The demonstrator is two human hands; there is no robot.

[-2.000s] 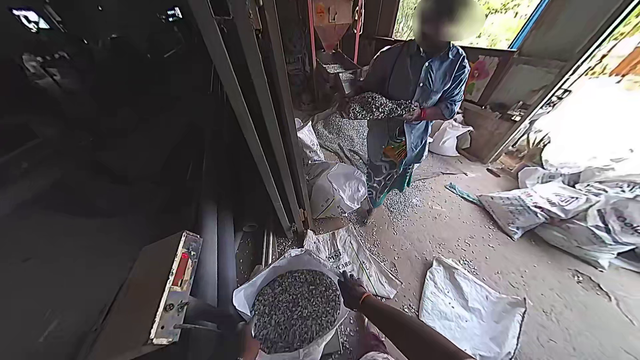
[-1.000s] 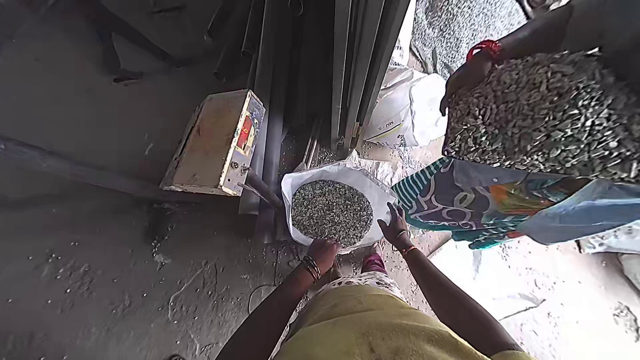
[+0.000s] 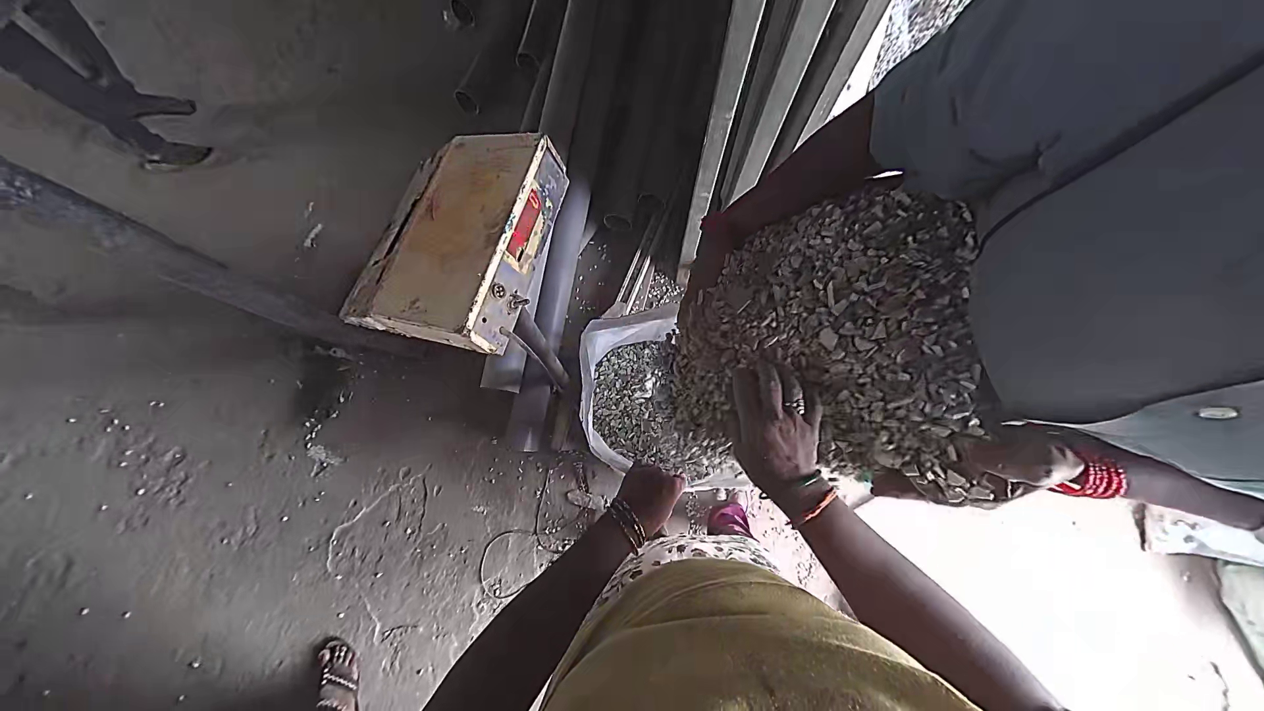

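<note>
A white woven sack [image 3: 595,420], its mouth spread wide, holds small grey chips [image 3: 632,395] up near the rim. My left hand [image 3: 652,497] is closed on the sack's near rim. My right hand [image 3: 780,425] lies with its fingers on a large heap of chips [image 3: 849,316] at the sack's right side. A co-worker in a grey-blue shirt [image 3: 1116,227] bears this heap between both arms, against the body; whatever carries it underneath is hidden. The heap covers the right part of the sack's mouth.
A worn metal box with a red display [image 3: 444,242] stands left of the sack on a post. Metal pipes [image 3: 563,197] and upright steel bars [image 3: 760,99] are beyond. Scattered chips lie on the floor [image 3: 247,494]. Other people's feet [image 3: 339,671] show at bottom left and top left.
The co-worker has come closer and the heap of chips is now over the sack's right side. My right hand has moved from the sack's rim onto the heap.
</note>
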